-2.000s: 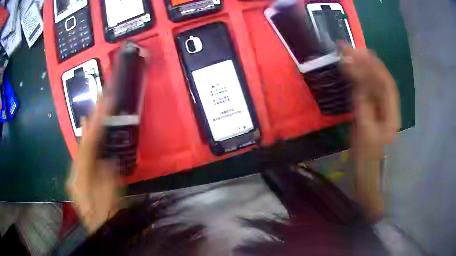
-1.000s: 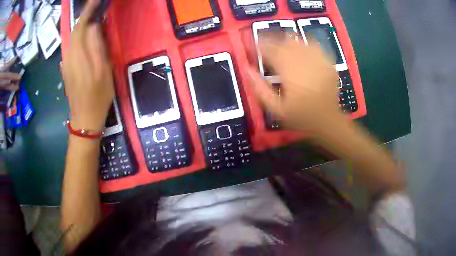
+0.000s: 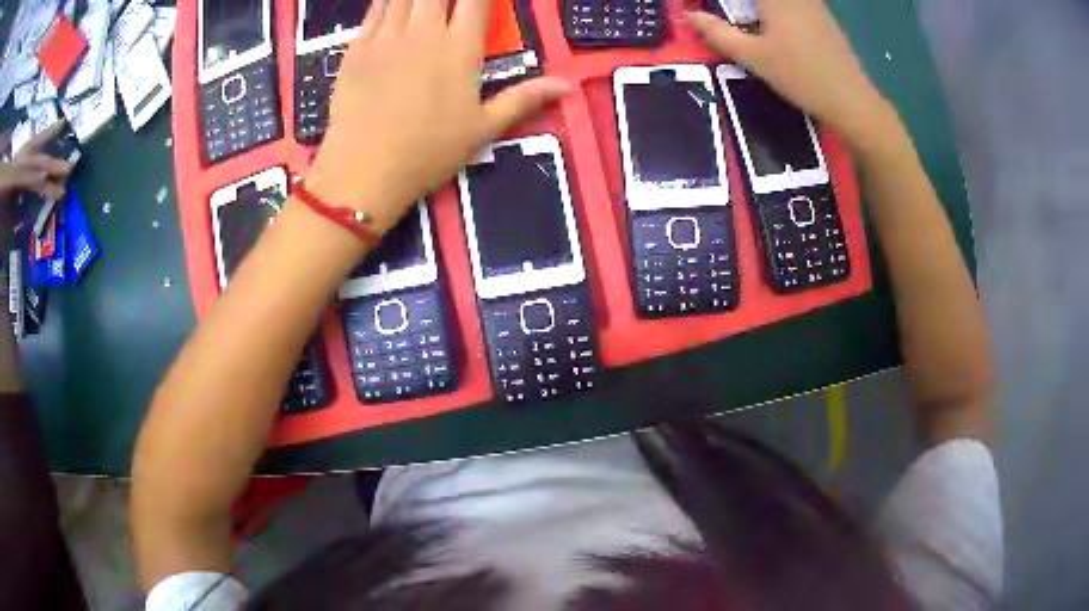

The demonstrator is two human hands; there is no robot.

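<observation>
Keypad phones lie face up in the front row of a red tray (image 3: 603,328), among them a middle phone (image 3: 525,221), one right of it (image 3: 675,137) and one at the far right (image 3: 782,179). My left hand (image 3: 412,107) is palm down over the back row, beside an open phone back with an orange battery (image 3: 504,36). Its fingertips reach the top edge, so its grip is hidden. My right hand (image 3: 794,48) is at the back right pocket, its thumb beside a pale-edged thing (image 3: 740,10) cut off by the picture's edge. I cannot tell if it grips it.
A pile of white and red batteries (image 3: 108,66) lies at the left on the dark green bench (image 3: 131,394). Another person's hand (image 3: 36,167) is at the far left, near small blue pieces (image 3: 72,245). More face-up phones (image 3: 235,102) fill the back left pockets.
My left hand has moved right from the back left corner, where face-up phones now show. My right hand has moved from the front row to the back right. A back-row phone there now shows its keypad.
</observation>
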